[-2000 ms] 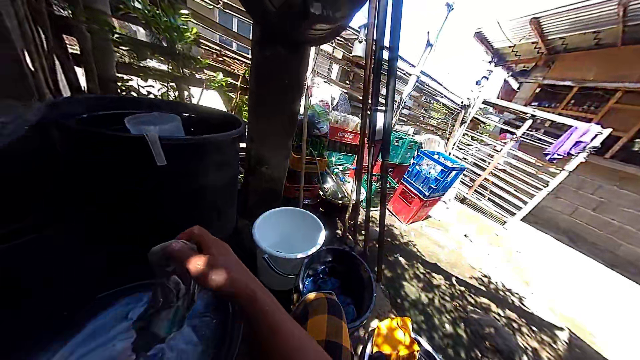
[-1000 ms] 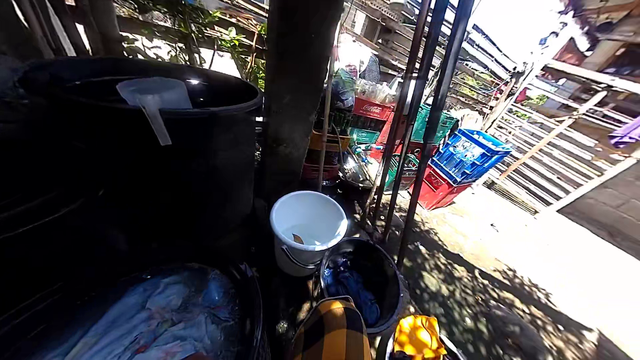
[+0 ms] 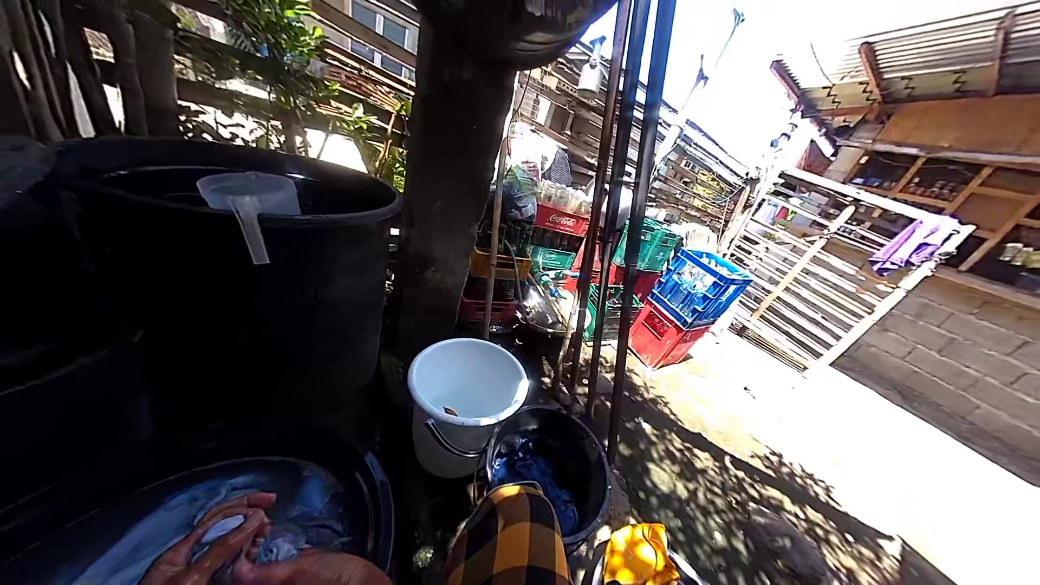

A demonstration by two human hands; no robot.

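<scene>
At the lower left, a black basin [image 3: 380, 496] holds water and pale blue-white wet cloth [image 3: 138, 528]. My left hand [image 3: 207, 540] is in the basin, its fingers curled on a bunch of this cloth, with a small white patch showing between them. Against it lies my right hand [image 3: 305, 566], also on the bunched cloth and partly cut off by the bottom edge. Right of the basin stands a white bucket [image 3: 467, 382] with a small brown bit inside. Beside it, a dark bucket [image 3: 597, 496] contains dark blue cloth [image 3: 532, 471].
A large black drum [image 3: 301, 284] with a clear plastic dipper [image 3: 248, 195] on its rim stands behind the basin. My checked-cloth knee [image 3: 512, 540] is near the buckets. Yellow cloth [image 3: 639, 556] lies bottom right. Beyond are a post [image 3: 447, 187], metal poles [image 3: 630, 244] and bottle crates [image 3: 699, 288].
Two seconds ago one hand held cloth raised above the basin; one second ago no hands showed. Now both hands are down in the basin on the cloth. The view has shifted.
</scene>
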